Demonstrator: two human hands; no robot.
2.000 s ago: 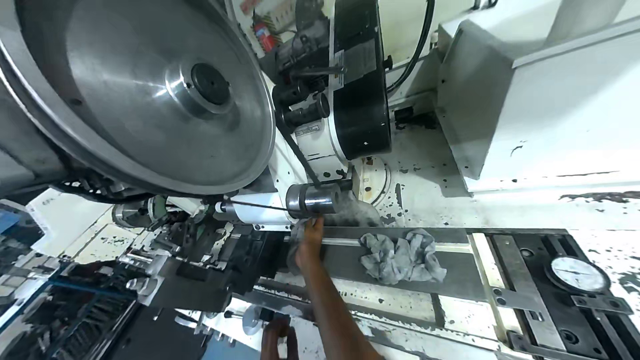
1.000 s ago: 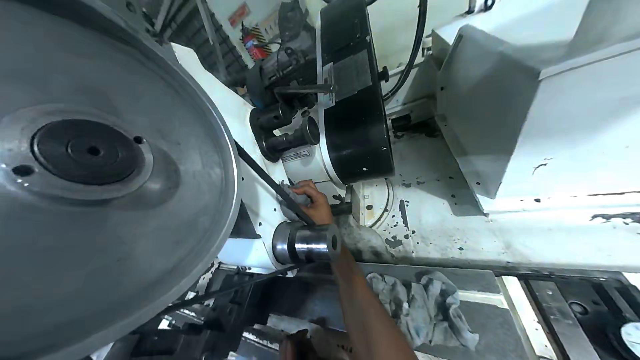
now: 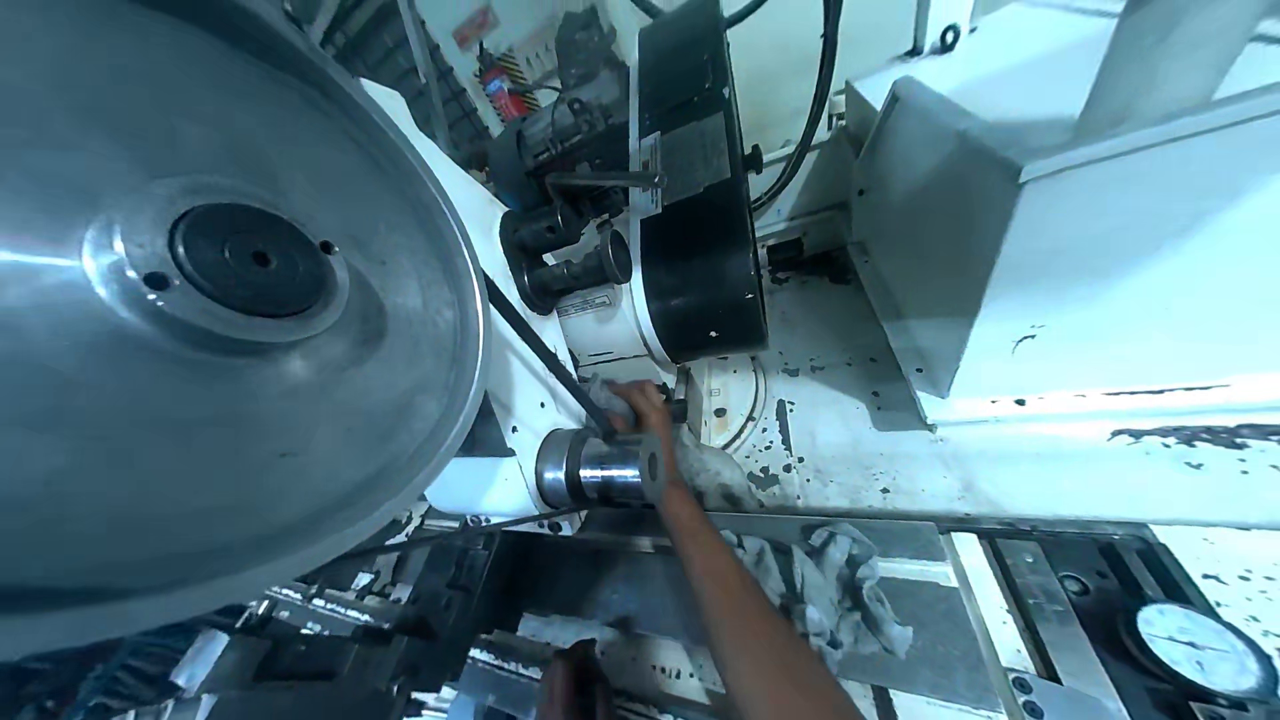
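Observation:
My right hand (image 3: 645, 405) reaches past a shiny metal pulley (image 3: 605, 470), below the black cylindrical housing (image 3: 700, 180). A grey rag (image 3: 605, 395) is held in its fingers, partly hidden. The black drive belt (image 3: 545, 355) runs from the pulley up behind a large metal disc (image 3: 400, 270). My left hand (image 3: 577, 685) is at the bottom edge, dark and blurred, its fingers hard to make out. A crumpled grey cloth (image 3: 835, 590) lies on the machine bed right of my right forearm.
A dial gauge (image 3: 1200, 645) sits at the lower right. A white machine cover (image 3: 1110, 250) stands at the right, with a black cable (image 3: 825, 100) beside it. A metal lever (image 3: 605, 180) sticks out near the housing. A fire extinguisher (image 3: 500, 90) is in the background.
My right hand has moved from the front of the pulley to behind it, near the belt and housing. The view has shifted closer to the large disc.

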